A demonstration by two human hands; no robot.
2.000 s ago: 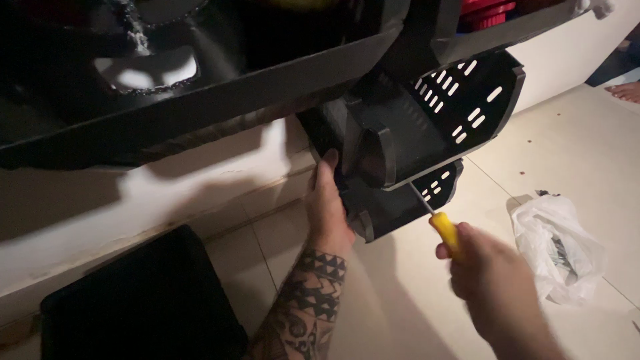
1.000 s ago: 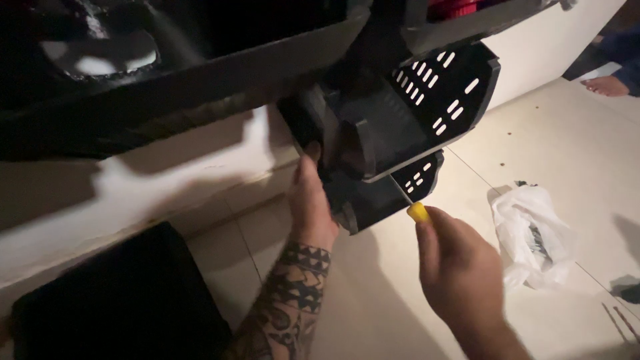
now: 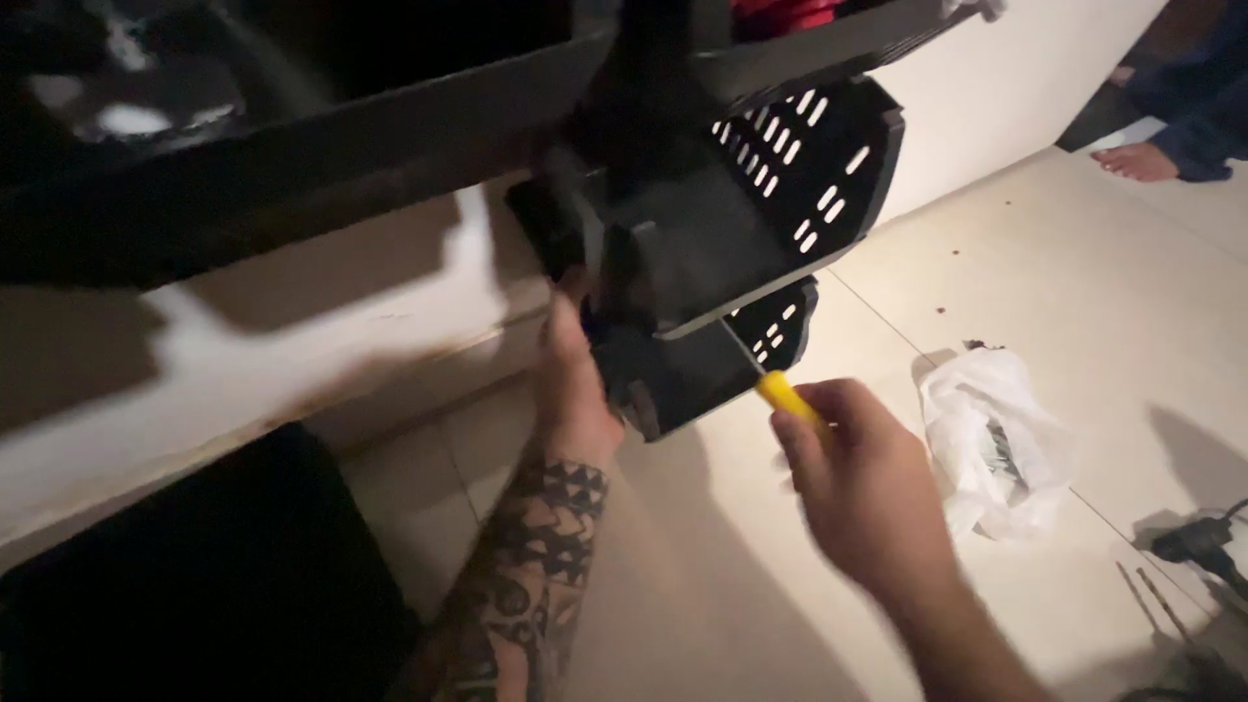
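My left hand (image 3: 575, 380) is pressed against the side of a black shelf unit with slotted end panels, its fingers partly hidden behind the unit. My right hand (image 3: 858, 468) grips a screwdriver by its yellow handle (image 3: 790, 395). The thin shaft points up and left to the lower black tray (image 3: 673, 375), just under the front edge of the upper black tray (image 3: 712, 234). The screwdriver's tip is hidden or too dim to make out.
A large black rack (image 3: 341, 146) overhangs at upper left. Below it stands a black box (image 3: 205, 585) by the white wall. On the tiled floor lie a white plastic bag (image 3: 985, 439), a black corded thing (image 3: 1199, 541) and thin rods (image 3: 1160, 595). Another person's foot (image 3: 1136, 163) is at upper right.
My right hand stays on the screwdriver, with its yellow handle more exposed now than one second ago. My left hand remains at the side of the shelf unit. The view has shifted slightly.
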